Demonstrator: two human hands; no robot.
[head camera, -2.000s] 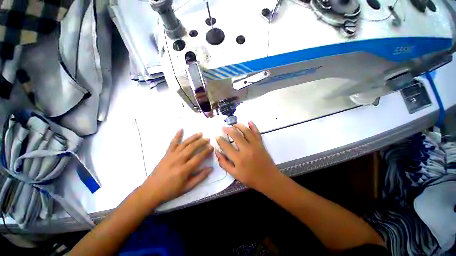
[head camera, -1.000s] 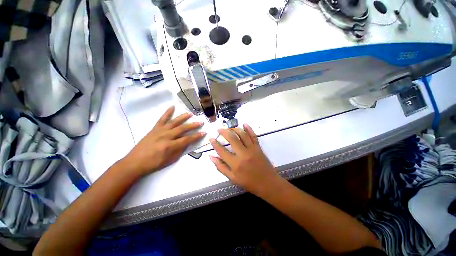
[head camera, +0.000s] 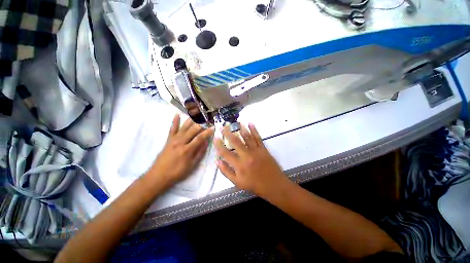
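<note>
A white pocket piece (head camera: 193, 182) lies flat on the pale machine bed, its outline faint against the white. My left hand (head camera: 180, 151) rests palm down on it, fingertips just left of the needle area. My right hand (head camera: 247, 159) lies with fingers spread, fingertips beside the presser foot (head camera: 233, 123) and on the cloth's right edge. Neither hand visibly grips anything. The needle tip is hidden by the machine head and fingers. The white sewing machine (head camera: 309, 67) with its blue stripe spans the top right.
A tied grey bundle (head camera: 44, 180) lies at left. Checked and grey garment parts (head camera: 77, 77) are heaped upper left. Layered pale pieces (head camera: 131, 46) lie behind the machine head. A dark control panel (head camera: 437, 88) sits at right. A fanned stack (head camera: 427, 200) hangs low at right.
The cloth has turned and shifted under my hands, its rounded corner now below my left hand. My left hand moved right and down, then back near the needle. The view has shifted slightly.
</note>
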